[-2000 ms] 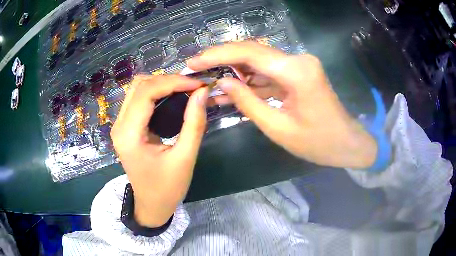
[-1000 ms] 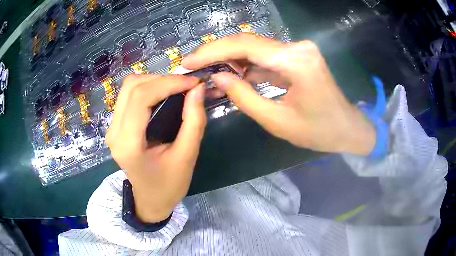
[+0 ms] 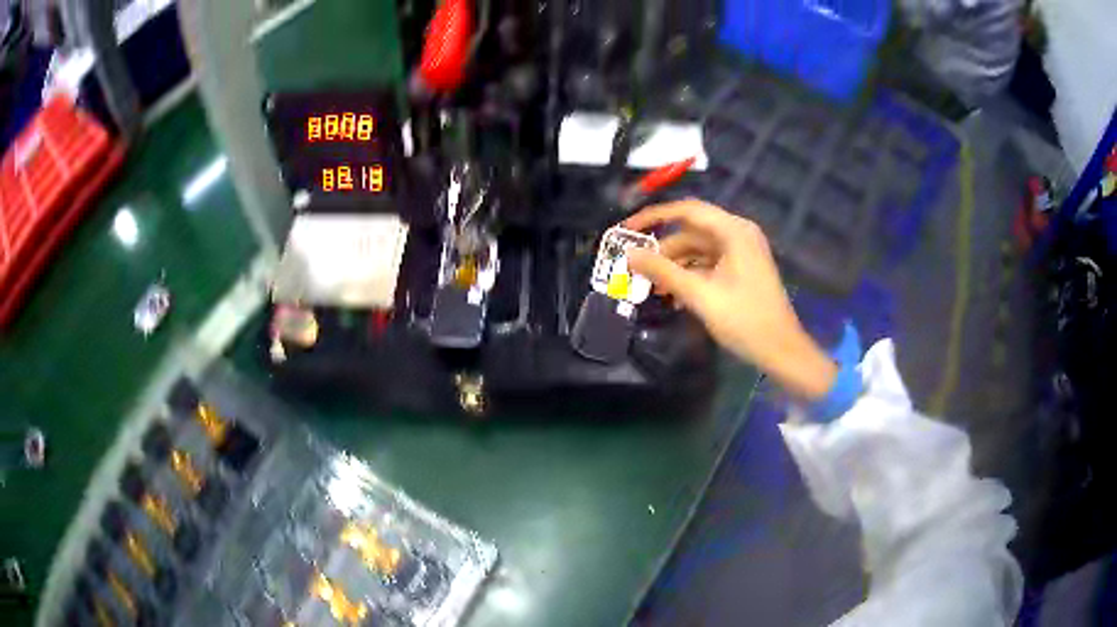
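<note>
My right hand (image 3: 723, 276), with a blue strap at the wrist, holds a joined unit (image 3: 620, 279) by its white frame between thumb and fingers. Its dark screen (image 3: 603, 328) hangs toward me, over the right nest of the black fixture (image 3: 551, 374); whether it rests in the nest is unclear. A second joined unit (image 3: 459, 309) lies open in the left nest, white-framed part behind and dark screen in front. My left hand is out of the picture.
The clear blister tray (image 3: 472, 566) with screens and gold flexes is at the lower left. Behind are red digits (image 3: 349, 179), a label card (image 3: 343, 260), red-tipped tools (image 3: 447, 47), a red bin (image 3: 55, 184), a blue bin (image 3: 802, 43) and a dark slotted tray (image 3: 796, 184).
The view has swung right to the fixture. Both hands were together over the blister tray; now my right hand is at the fixture's right nest, and my left hand has left the picture.
</note>
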